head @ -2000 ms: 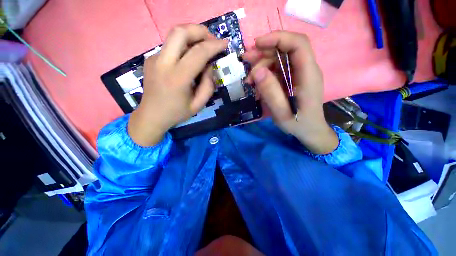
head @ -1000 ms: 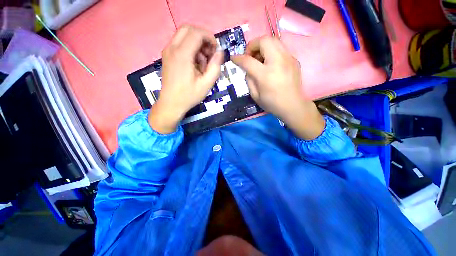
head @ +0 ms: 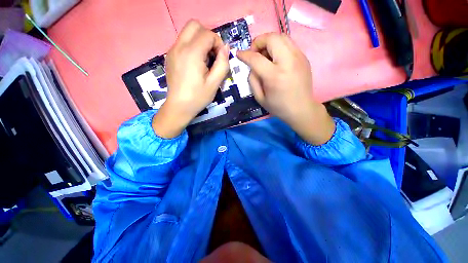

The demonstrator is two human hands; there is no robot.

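An opened tablet [head: 146,85] lies slanted on the red-pink mat, its front edge by the blue smock. Its inside shows silver-white areas, black strips and a mainboard [head: 234,33] with small components at the upper right corner. My left hand [head: 192,67] is over the tablet's middle, fingertips pinched near the mainboard. My right hand [head: 282,72] is at the tablet's right side, its thumb and finger close to the left fingertips. Whether a small part is between the fingertips cannot be told. The tweezers [head: 282,18] lie on the mat beyond my right hand.
Release film [head: 309,14] and a black pad [head: 327,4] lie at the top. A blue pen [head: 369,23] and a thick black tool [head: 395,36] are at the right. Stacked black slabs with white sheets [head: 36,138] stand left. A blue bin [head: 385,120] is below right.
The tweezers have left my right hand and lie on the mat. Both hands have come together over the tablet near the mainboard. The view has also shifted.
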